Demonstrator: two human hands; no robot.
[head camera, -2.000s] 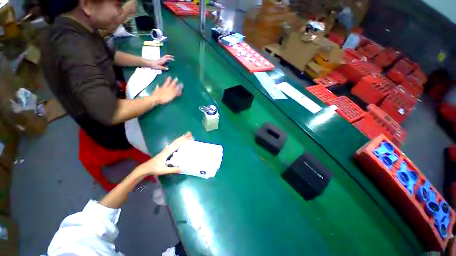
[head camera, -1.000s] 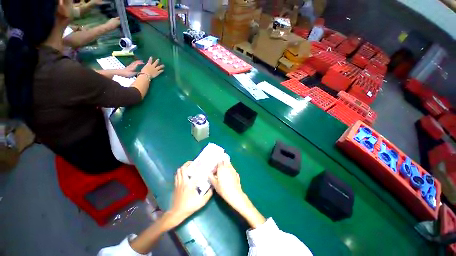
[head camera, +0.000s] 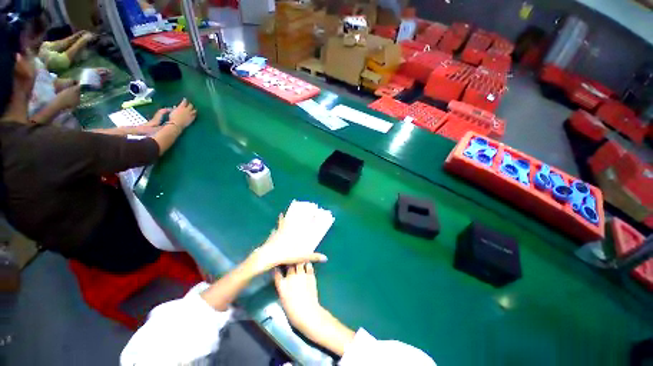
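Note:
My left hand holds a stack of white folded leaflets above the green belt, thumb on the near side. My right hand is just below it, fingertips bent up against the lower end of the stack; whether it grips the paper cannot be told. On the belt to the right, an open black box base, a dark foam insert with a central slot and a black box lid with faint lettering stand apart in a row.
A pump dispenser bottle stands beyond my hands. A red tray of blue watches, another red tray and white paper sheets lie on the far ledge. A person in a brown top sits at the left, arms on the belt.
Since one second ago, my right hand has moved down to the lower end of the stack. The view has turned, and the box parts appear farther right.

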